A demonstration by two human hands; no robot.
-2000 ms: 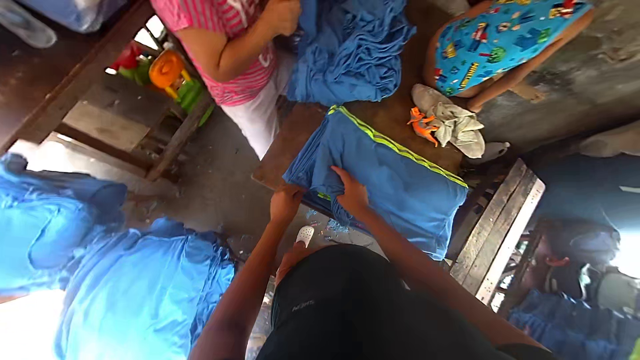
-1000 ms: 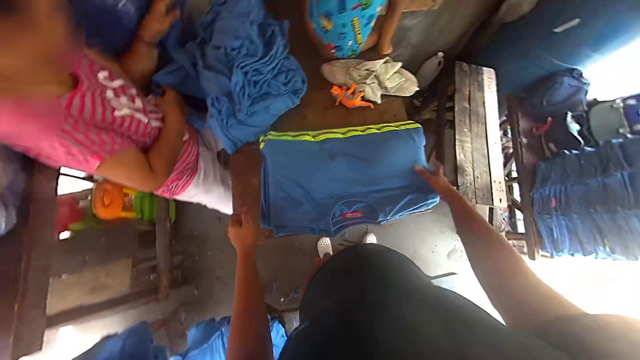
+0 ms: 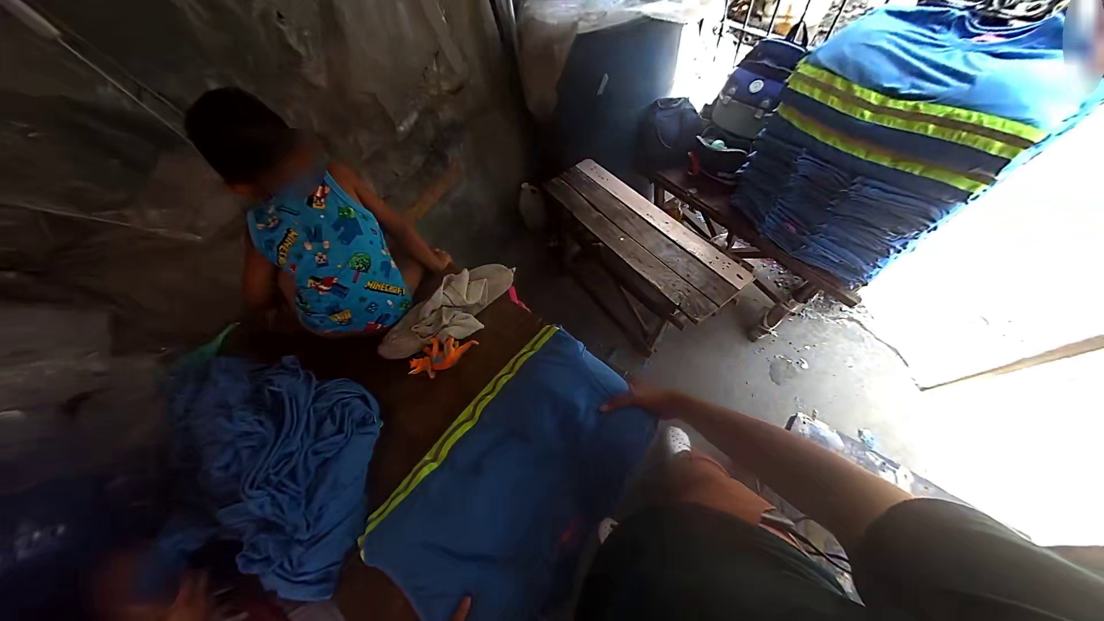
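Note:
Blue fabric with neon yellow-green striped trim [image 3: 517, 457] lies spread on a dark wooden table [image 3: 405, 414]. My right hand [image 3: 640, 401] rests on the fabric's right edge, thumb and fingers against the cloth; whether it pinches the edge I cannot tell. Of my left hand [image 3: 461, 609] only a fingertip shows at the bottom of the view, by the fabric's lower part. A crumpled heap of blue cloth [image 3: 293, 466] lies on the left of the table. An orange toy animal [image 3: 442, 356] and a pale crumpled cloth [image 3: 455, 306] sit beyond the striped edge.
A person in a blue printed sleeveless top [image 3: 332, 259] sits at the table's far end. A blurred hand [image 3: 191, 597] of another person is at lower left. A slatted wooden bench [image 3: 651, 246] stands right of the table; beyond it, stacked blue garments [image 3: 828, 190] and a backpack [image 3: 749, 95].
The view has swung strongly toward the right side of the room. My left hand, whole in the earlier frames, is now mostly out of view. My right hand remains at the fabric's edge.

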